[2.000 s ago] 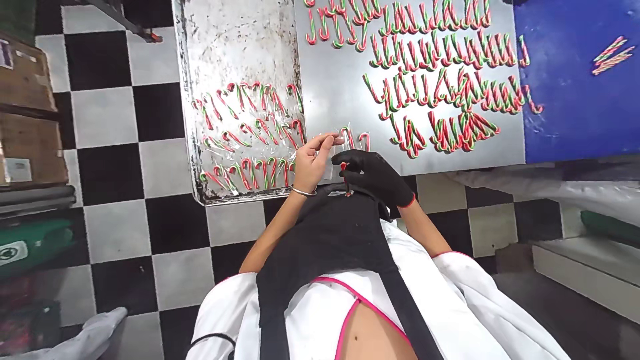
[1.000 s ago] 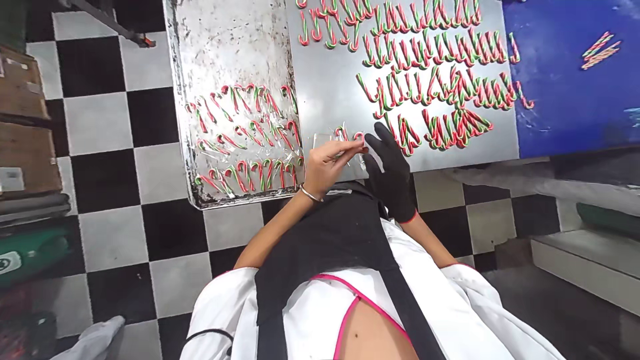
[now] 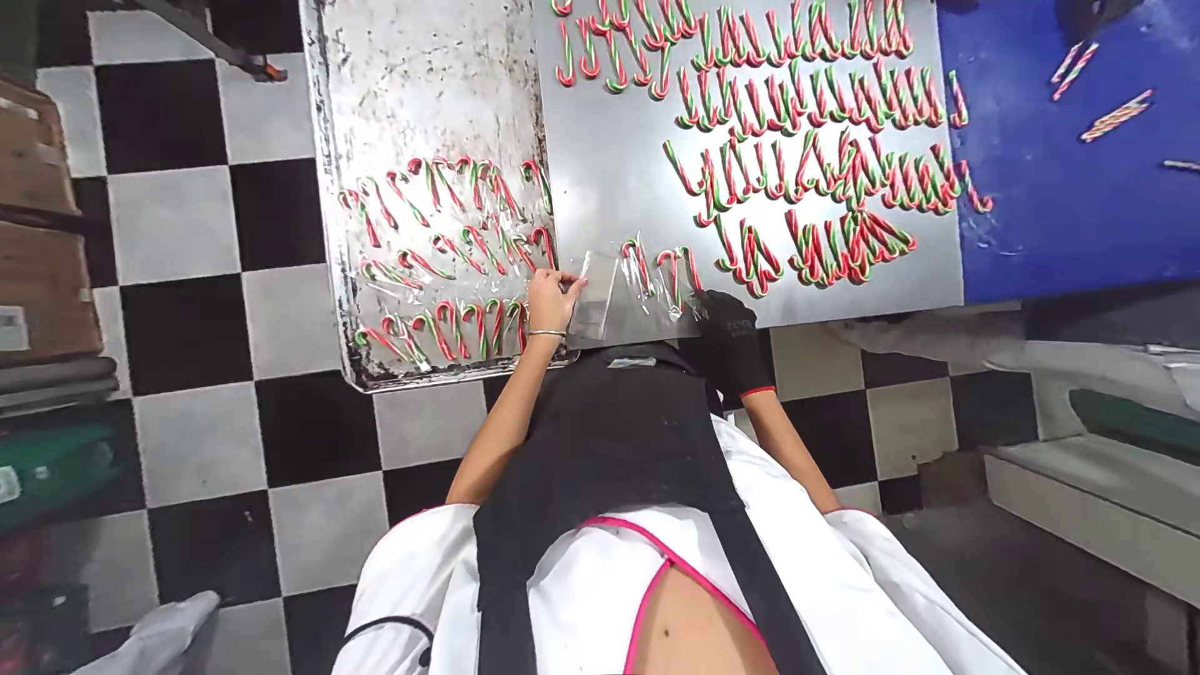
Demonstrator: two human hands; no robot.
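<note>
My bare left hand (image 3: 553,298) is at the left edge of a stack of clear plastic bags (image 3: 596,292), its fingertips touching them. My right hand (image 3: 727,328), in a black glove, lies at the metal table's near edge, beside a few wrapped candy canes (image 3: 667,272); its fingers are partly hidden, so its hold is unclear. Left of my left hand, a worn metal baking tray (image 3: 422,94) bears three rows of wrapped red, green and white candy canes (image 3: 459,330). Rows of unwrapped candy canes (image 3: 806,169) cover much of the metal table (image 3: 609,159).
A blue work surface (image 3: 1059,206) adjoins the table at the right, with short striped candy sticks (image 3: 1116,116) on it. Another person's dark-gloved hand (image 3: 1092,14) shows at its far edge. Cardboard boxes (image 3: 33,272) stand at the left.
My hands have moved apart, the left to the plastic bags and the right down to the table's near edge. A dark-gloved hand has appeared over the blue surface.
</note>
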